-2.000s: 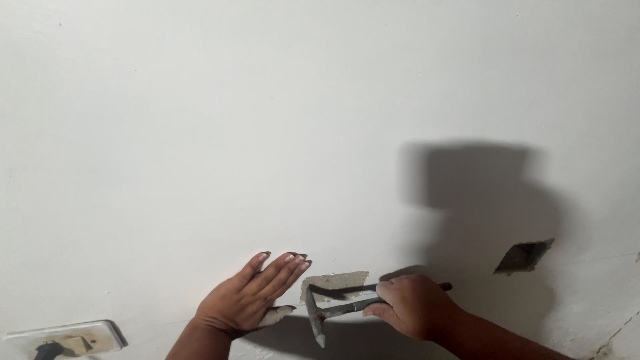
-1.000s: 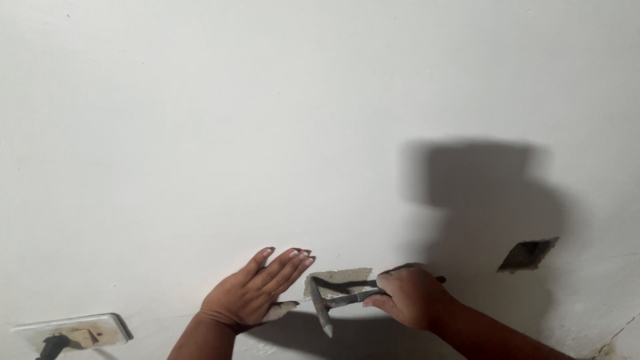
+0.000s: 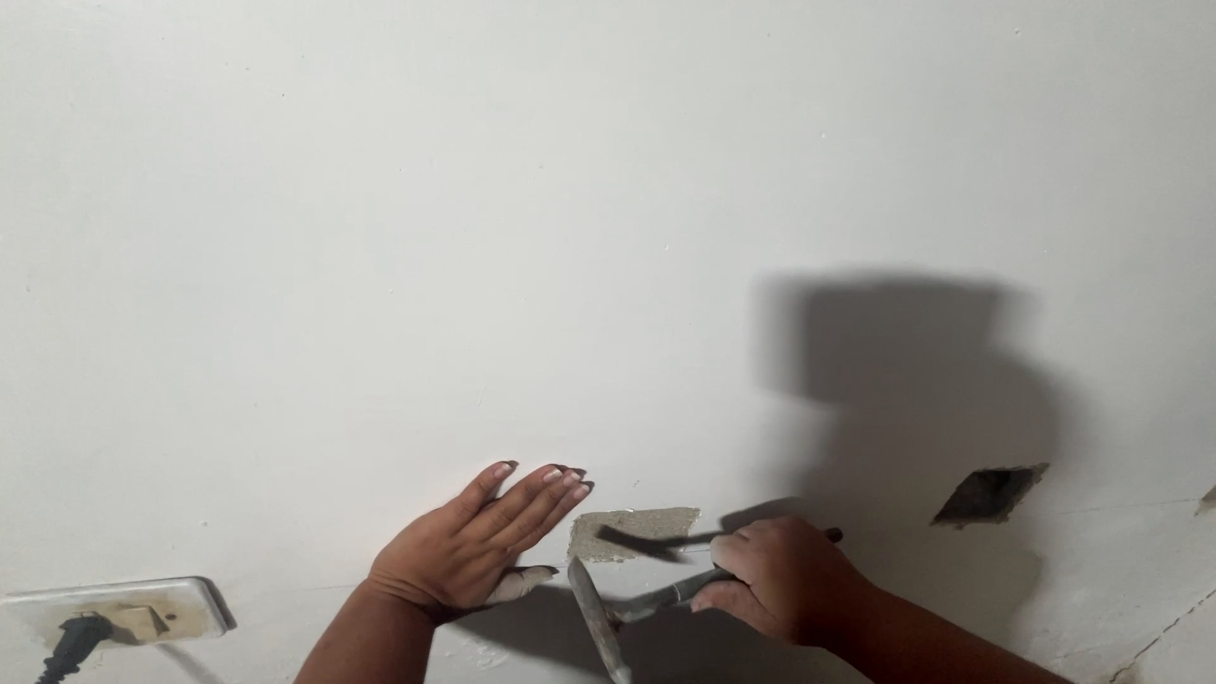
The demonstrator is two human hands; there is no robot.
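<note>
My left hand (image 3: 470, 546) lies with its palm against the white wall (image 3: 570, 237), fingers extended, just left of a rough grey patch of bare plaster or mortar (image 3: 655, 532). In my right hand (image 3: 779, 579) is the handle of a hammer-like metal tool (image 3: 598, 617) with a long narrow head. Its head hangs below the patch's left end, and whether it touches the wall cannot be told. The tool's dark shadow falls across the patch. The end of the handle shows beyond my right fist.
A wall plate (image 3: 204, 603) with a black plug (image 3: 76, 641) in it is at the lower left. To the right is a ragged rectangular hole (image 3: 988, 496) in the wall. A crack (image 3: 1173, 622) runs at the lower right. A large shadow falls on the wall.
The head of the tool in my right hand has shifted between frames and its tilt differs slightly. My left hand stays on the wall left of the patch.
</note>
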